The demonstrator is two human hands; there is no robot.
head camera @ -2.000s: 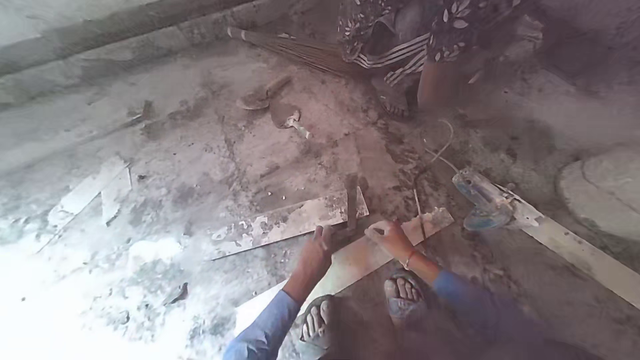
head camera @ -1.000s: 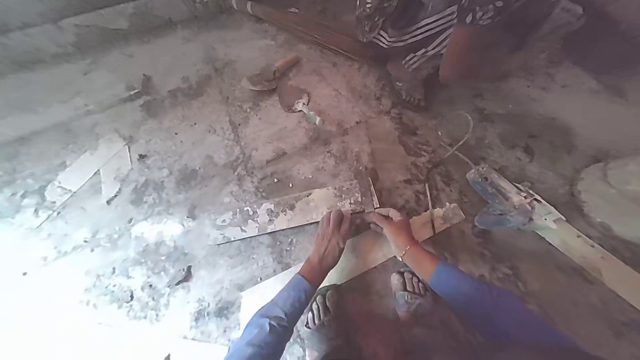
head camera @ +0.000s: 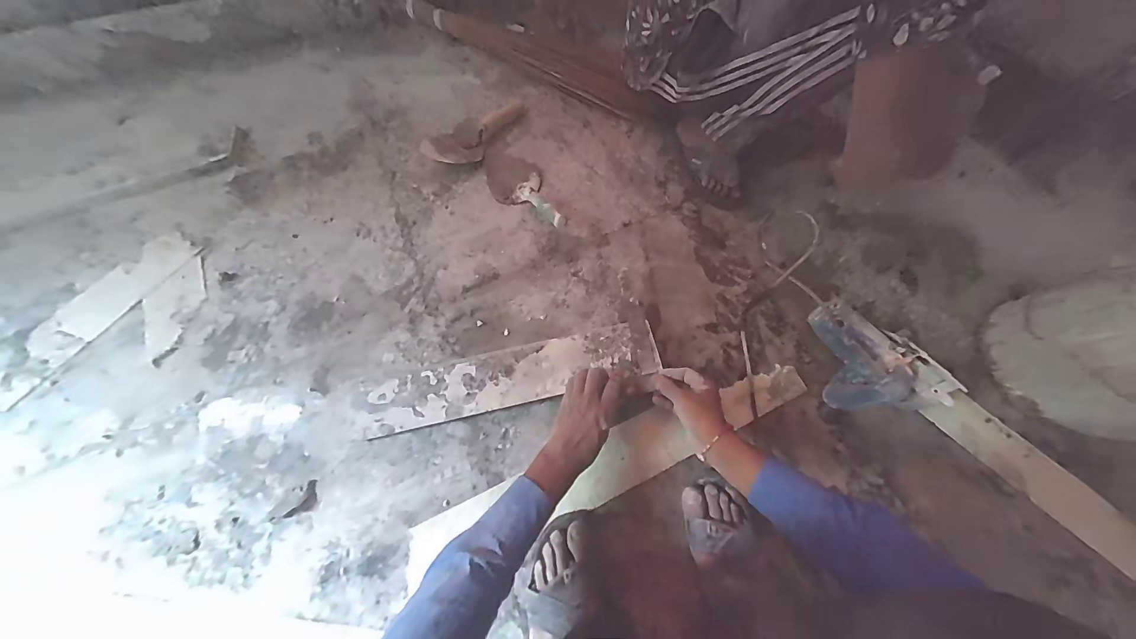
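A pale, mortar-stained tile strip [head camera: 515, 377] lies on the dusty floor, its right end close to my hands. A second long strip [head camera: 652, 448] slants beneath my hands and reaches toward my feet. My left hand [head camera: 587, 413] has its fingers bent over the edge of a narrow dark piece [head camera: 635, 386] between the strips. My right hand [head camera: 690, 404], with a thin bracelet at the wrist, pinches the other end of that piece. Exactly what the dark piece is cannot be told. Both blue sleeves come in from the bottom.
An angle grinder or cutter [head camera: 874, 359] rests by a long board [head camera: 1029, 475], with a cable [head camera: 803, 253] behind it. Two trowels [head camera: 524, 182] [head camera: 461, 142] lie ahead. A broom [head camera: 541, 62] and a seated person [head camera: 763, 53] are at the top. Broken strips [head camera: 115, 288] lie left.
The dark upright piece seen at the first strip's right end two seconds ago now lies low between my hands. My left hand has gone from a closed grip to fingers laid along the edge.
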